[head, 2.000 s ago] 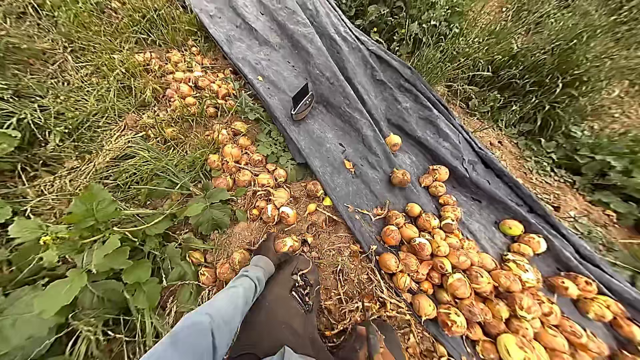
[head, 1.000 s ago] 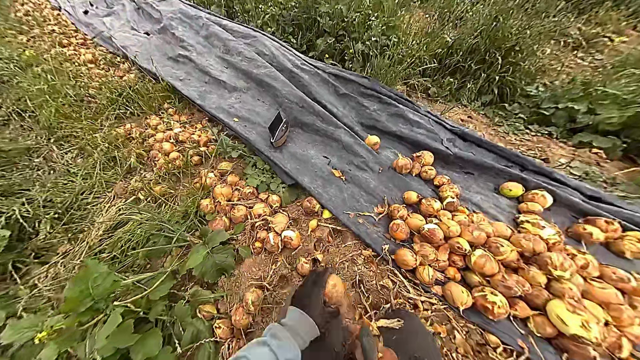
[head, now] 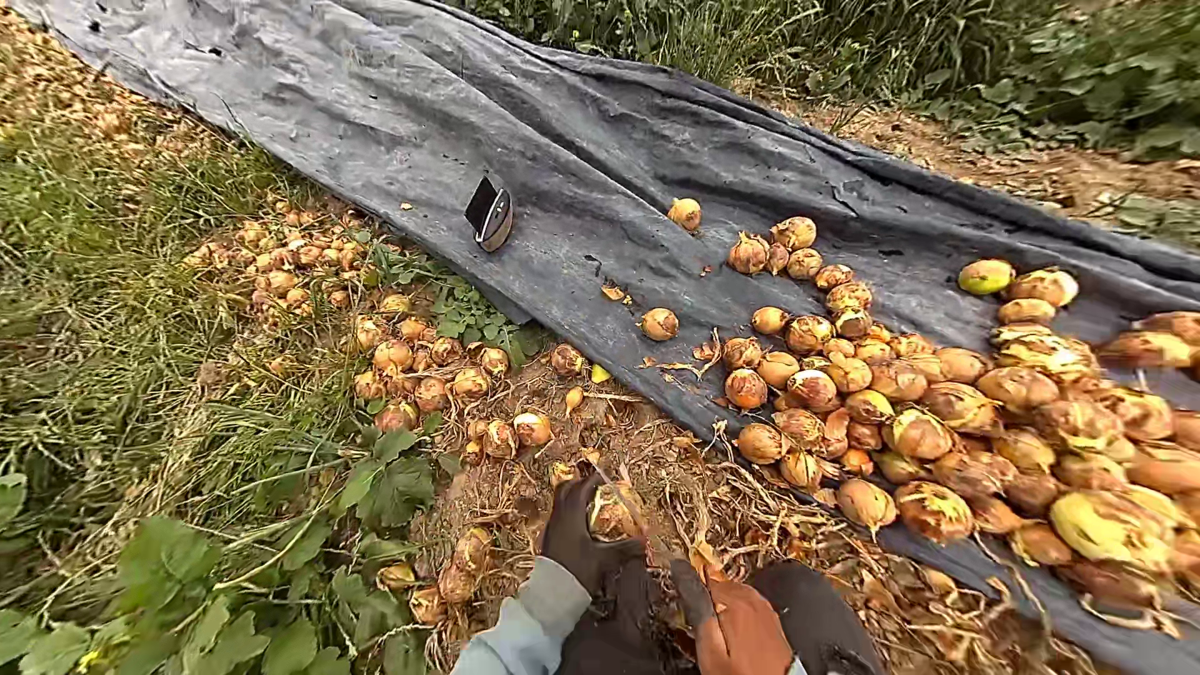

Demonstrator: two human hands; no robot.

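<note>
My left hand (head: 586, 539), in a dark glove, grips an onion (head: 614, 512) low in the middle of the head view. Close on its right, my right hand (head: 741, 623) is closed around a tool whose dark part (head: 692, 592) points up toward the onion; a thin, blurred blade (head: 626, 497) seems to cross beside the onion. Dry onion tops and soil lie beneath both hands. A large pile of onions (head: 919, 434) rests on the grey fabric sheet (head: 600, 159) to the right. More onions (head: 431, 394) lie on the ground to the left.
A small device with a dark panel (head: 490, 216) stands on the sheet. Leafy plants (head: 234, 609) and grass (head: 84, 309) border the left side. Dry onion tops (head: 900, 581) cover the soil near my dark-clothed knee (head: 816, 619). Further green growth (head: 937, 56) edges the sheet's far side.
Two seconds ago my left hand was at an onion on the soil at the left; now it holds an onion beside my right hand. Another onion lies on the sheet near the pile.
</note>
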